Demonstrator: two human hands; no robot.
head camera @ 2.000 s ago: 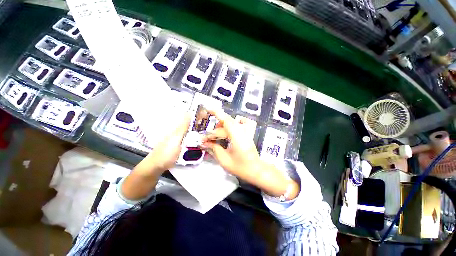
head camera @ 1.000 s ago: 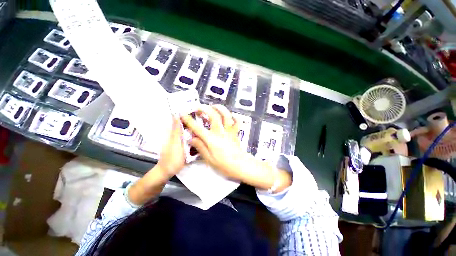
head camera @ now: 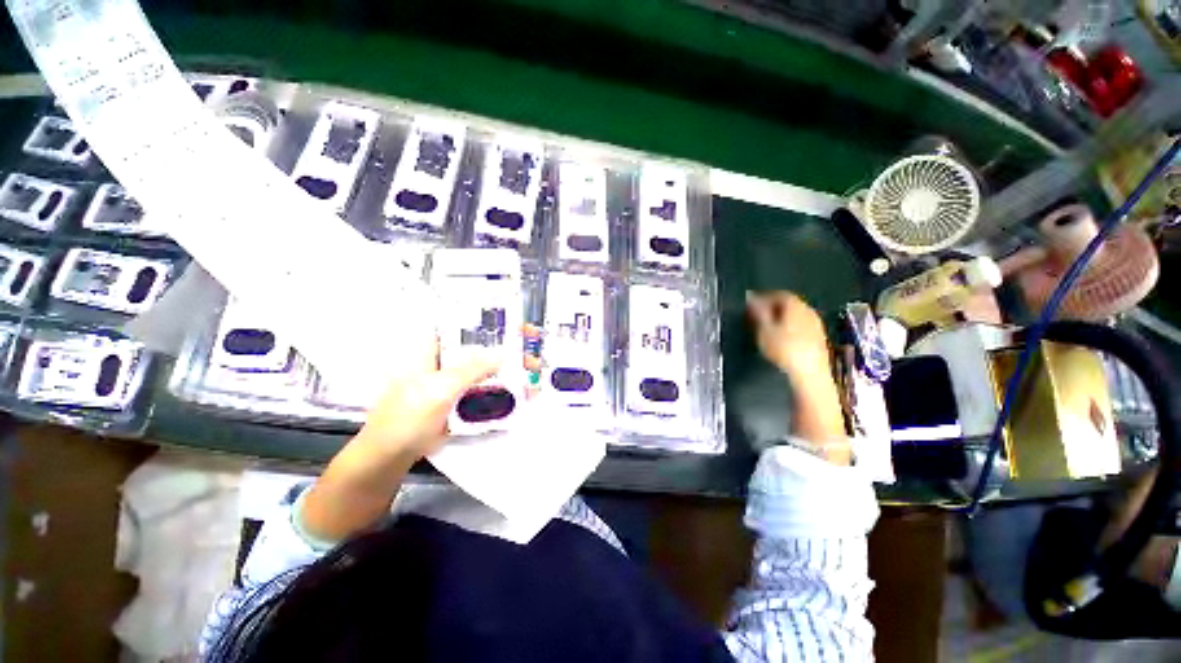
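Observation:
My left hand [head camera: 404, 412] grips a white device unit [head camera: 482, 339] with a dark oval at its near end, held over the front row of the clear blister tray [head camera: 716, 389]. A long white label strip [head camera: 194, 175] runs from the upper left down to my left hand. A white sheet end [head camera: 525, 479] hangs below the unit. My right hand [head camera: 787, 339] is over the green bench, right of the tray, fingers bent; whether it holds something thin is unclear. Other units [head camera: 658, 350] lie in tray pockets.
More filled trays [head camera: 78, 376] lie at left, with a white roll [head camera: 246, 119] behind the strip. At right are a white fan [head camera: 922, 203], a pink fan [head camera: 1101, 269], a dark phone [head camera: 923, 399] and a gold box [head camera: 1081, 408]. Crumpled white liner [head camera: 181, 550] is below left.
My right hand has left the device unit and moved right, onto the bench beyond the tray. My left hand still holds the unit. The camera view has shifted right.

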